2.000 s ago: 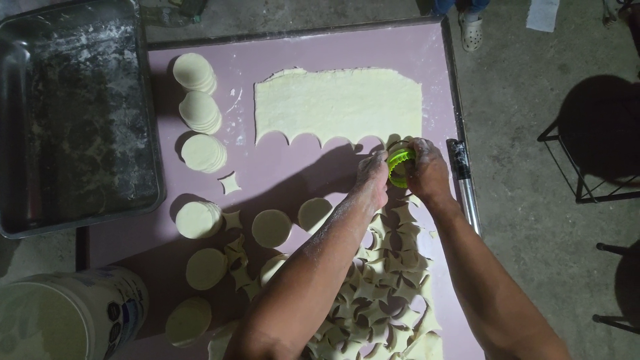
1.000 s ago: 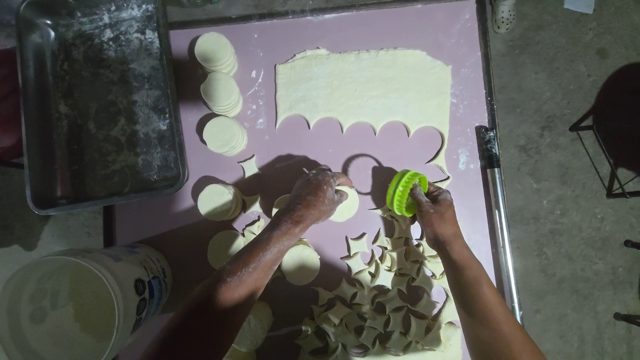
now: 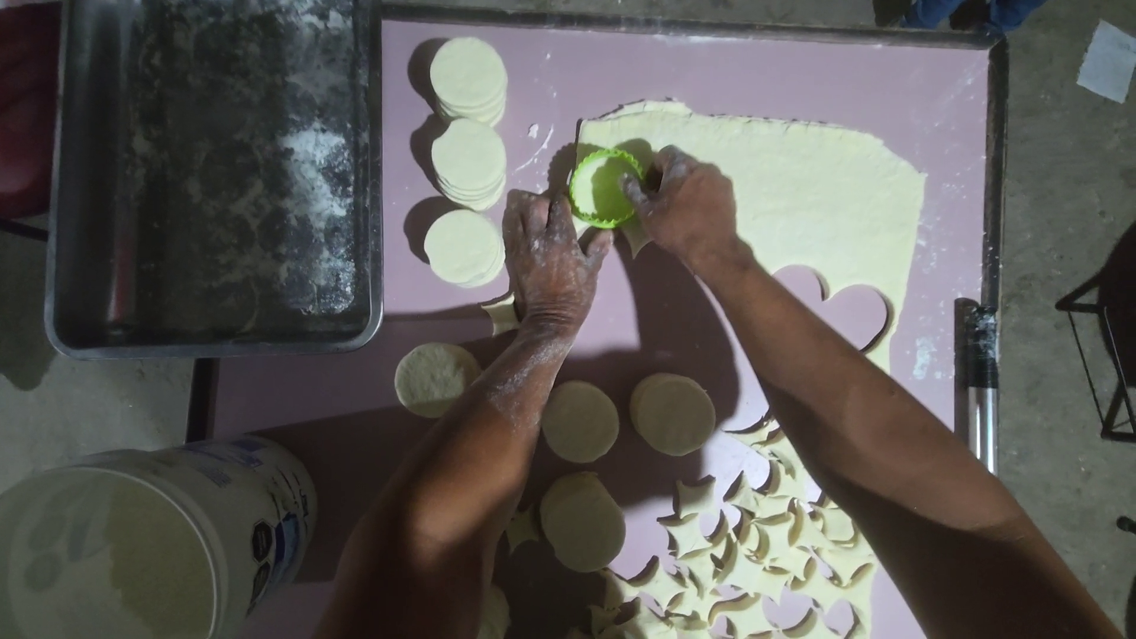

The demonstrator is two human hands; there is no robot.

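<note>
My right hand (image 3: 688, 200) grips the rim of a green round plastic cutter (image 3: 605, 188), which stands on the left end of a rolled sheet of dough (image 3: 799, 186). The floury left hand (image 3: 555, 257) is beside the cutter's lower left, its fingers spread, with no object visible in it. Scalloped cuts run along the sheet's lower edge, partly hidden by my right arm. Stacked dough discs (image 3: 468, 75) form a column left of the hands. More dough discs (image 3: 580, 422) lie below them, and star-shaped dough scraps (image 3: 737, 550) are heaped at the lower right.
A floured metal tray (image 3: 355, 177) overlaps the table's left side. At the lower left is a white plastic bucket (image 3: 257, 479). A black-and-silver bar (image 3: 982, 382) lies along the right edge of the pink tabletop (image 3: 950, 89). Someone's blue-clad legs (image 3: 967, 11) show at the top right.
My right hand has carried the green cutter from the lower right to the dough sheet's left end. The left hand has moved off the dough disc and up beside the cutter.
</note>
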